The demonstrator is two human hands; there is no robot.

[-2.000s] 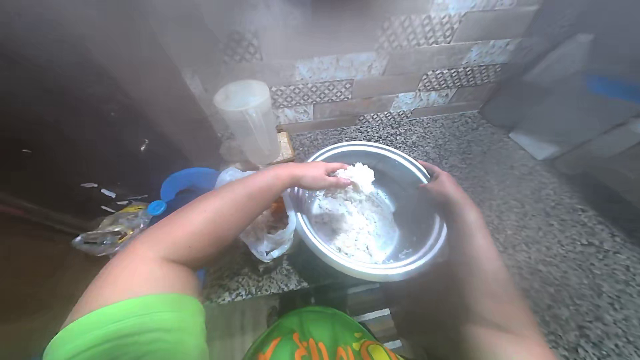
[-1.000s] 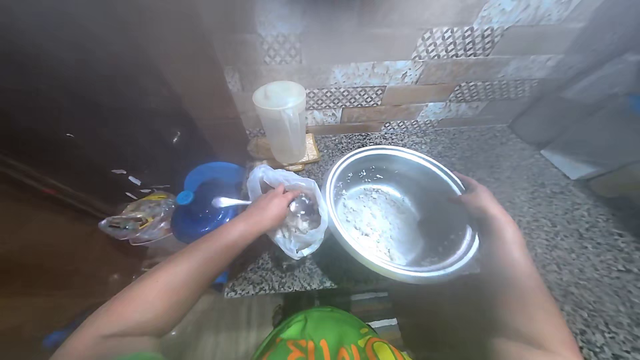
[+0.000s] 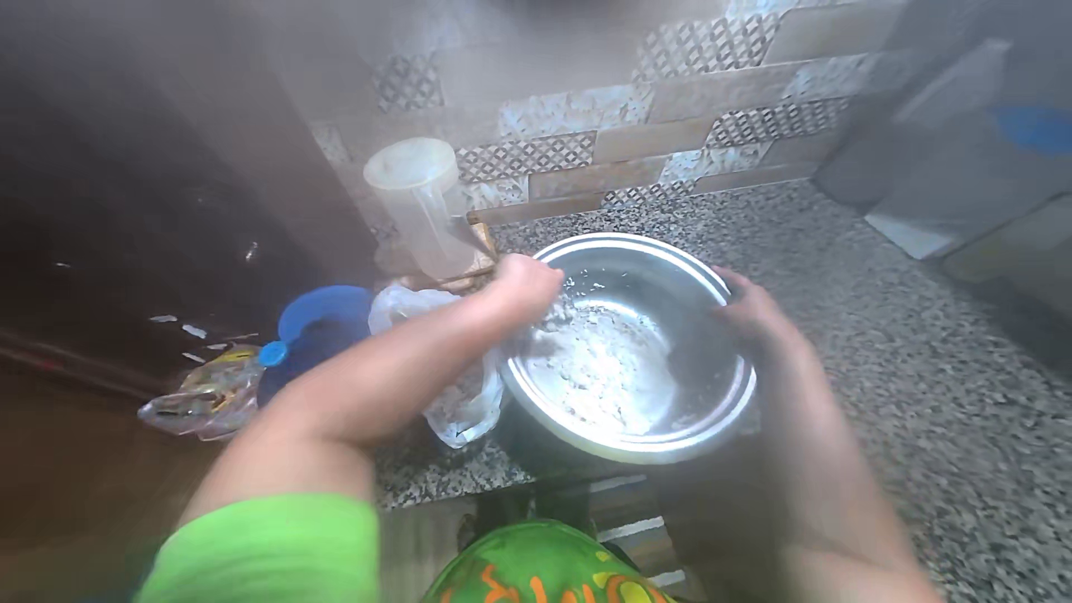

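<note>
A round metal bowl stands at the counter's front edge, with white crumbly material on its bottom. My left hand is closed at the bowl's left rim, its fingers over the inside. Something pale and shiny shows just below that hand, too blurred to name. My right hand grips the bowl's right rim, thumb inside. Left of the bowl, partly behind my left forearm, lies an open white plastic bag.
A translucent plastic jug stands on a small wooden board by the tiled wall. Farther left are a blue plastic container and a clear plastic bag with contents. Speckled granite countertop extends right.
My left hand was at the bowl two seconds ago, then in the white bag one second ago; now it is back over the bowl's left side. My right hand stays on the rim.
</note>
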